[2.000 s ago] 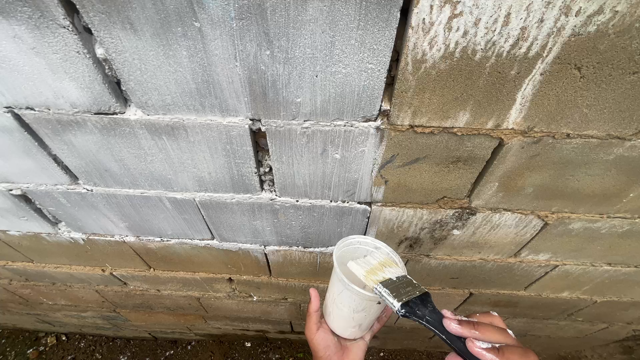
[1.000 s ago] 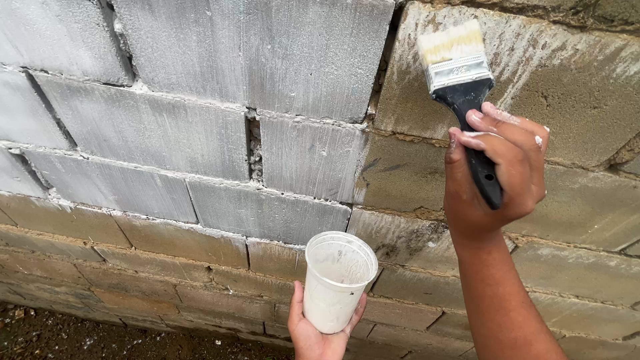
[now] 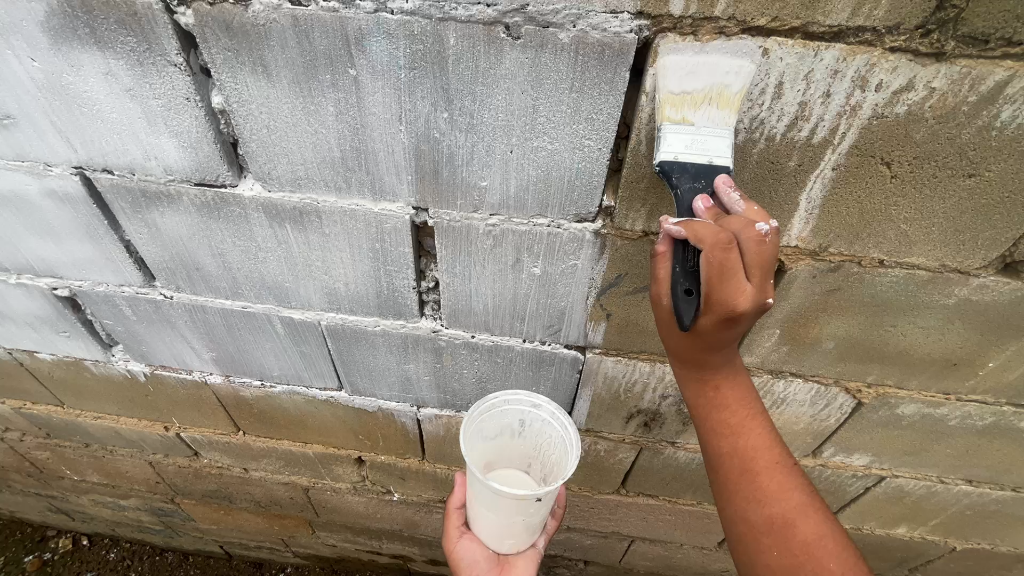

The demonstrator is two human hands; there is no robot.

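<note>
My right hand [image 3: 720, 268], spotted with white paint, grips the black handle of a flat paintbrush [image 3: 700, 112]. The brush is upright, its white-coated bristles against the upper left part of a tan concrete block [image 3: 904, 160] that bears white streaks. Low in the view, my left hand [image 3: 500, 556] holds a white plastic cup [image 3: 520, 472] from below, with white paint [image 3: 512, 479] in its bottom. The painted blocks [image 3: 512, 120] to the left look whitish grey; the boundary with the tan blocks runs just left of the brush.
Open vertical joints cut between blocks, one with rough mortar [image 3: 427, 268] inside. Below the painted rows, unpainted tan blocks [image 3: 312, 420] run down to dark soil [image 3: 48, 552] at the lower left.
The brush has gone from the cup's mouth two seconds ago up to the upper right blocks, where its bristles now lie against the wall. My left hand still holds the cup low.
</note>
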